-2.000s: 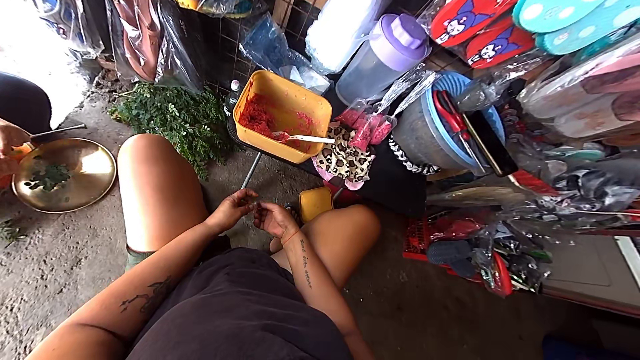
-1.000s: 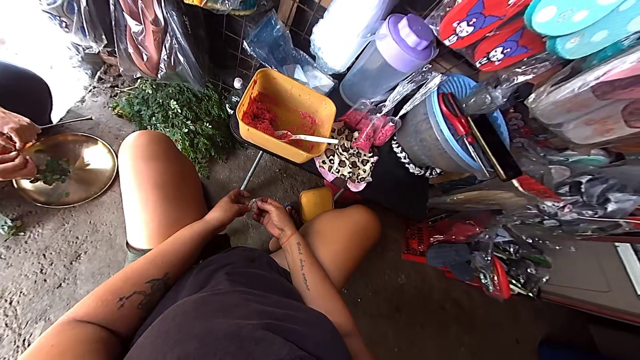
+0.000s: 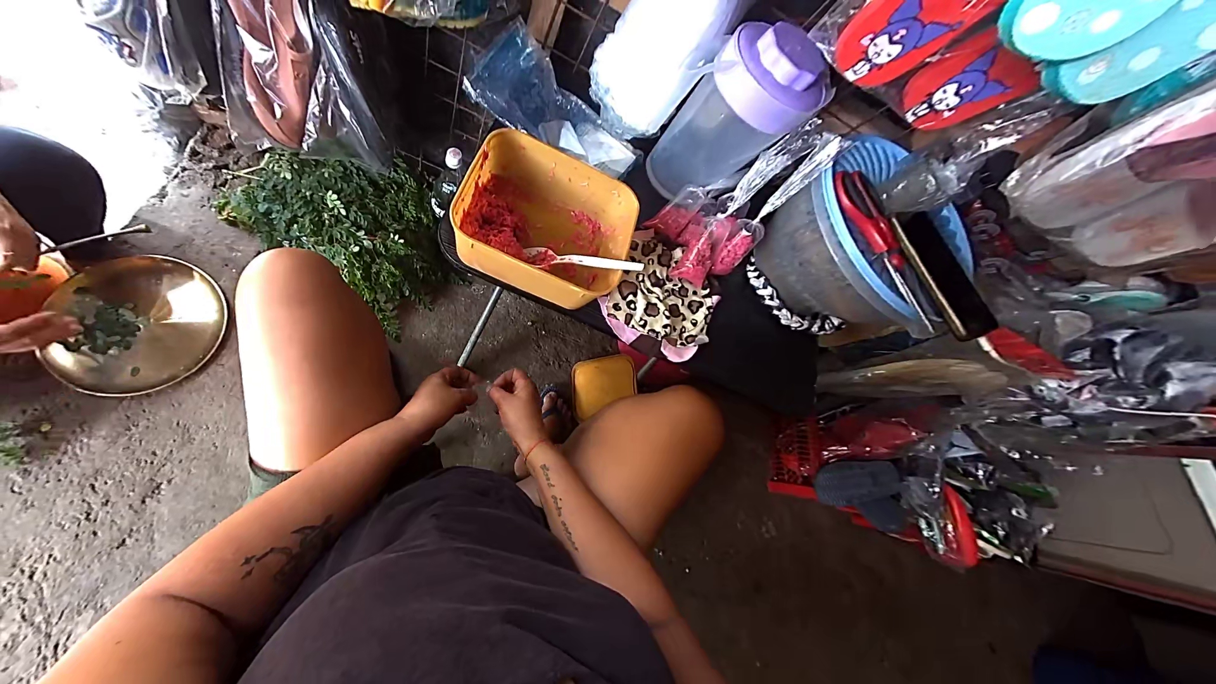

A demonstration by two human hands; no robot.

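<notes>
My left hand and my right hand are raised between my knees, fingertips pinched and close to each other. Something small and clear may be between them, but it is too small to tell. Beyond them a yellow plastic tub holds red shredded food and a white plastic spoon, on a small black table. Beside the tub, small plastic bags of pink food lie on a leopard-print cloth. A yellow lid is beyond my right knee.
Leafy green branches lie past my left knee. At the far left another person's hand is over a metal tray with leaves. A lidded pitcher, a bucket with red-handled scissors and a phone, and bagged slippers are to the right.
My two hands were together a second ago and now have a small gap between them. The other person's hands have moved apart over the tray.
</notes>
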